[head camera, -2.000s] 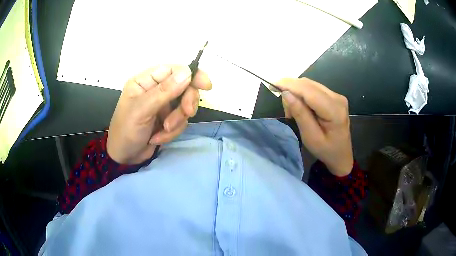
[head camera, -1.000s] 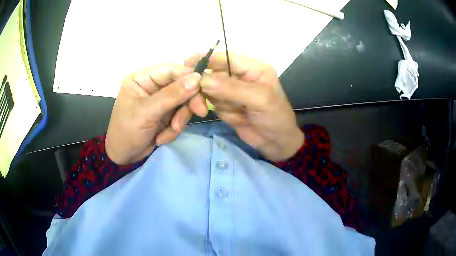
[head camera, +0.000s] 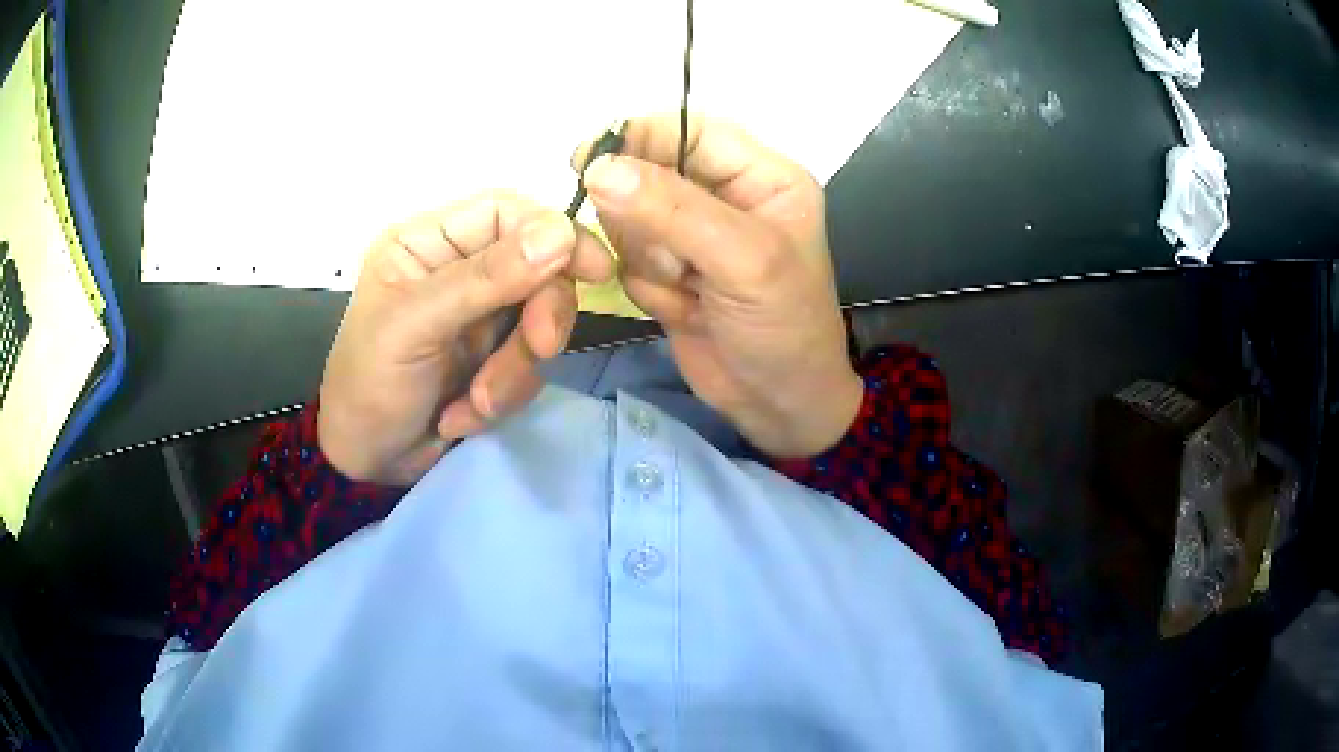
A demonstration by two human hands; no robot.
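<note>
A small black workpiece with a thicker dark head is held between both hands above the white paper. My left hand pinches its lower stem between thumb and forefinger. My right hand has its thumb and forefinger at the workpiece's head, partly covering it. A thin dark probe stands upright out of my right hand, its top cut off by the upper picture edge. The lower end of the workpiece is hidden in my left hand.
White paper lies on the dark bench. A blue-rimmed tray with yellowish paper is at the left. A pale stick lies top right, a twisted white tissue further right. A cardboard box with clear plastic is below right.
My right hand has come in from the right to meet my left hand, and its fingers have since moved up onto the workpiece's head. The probe has turned from slanted to upright.
</note>
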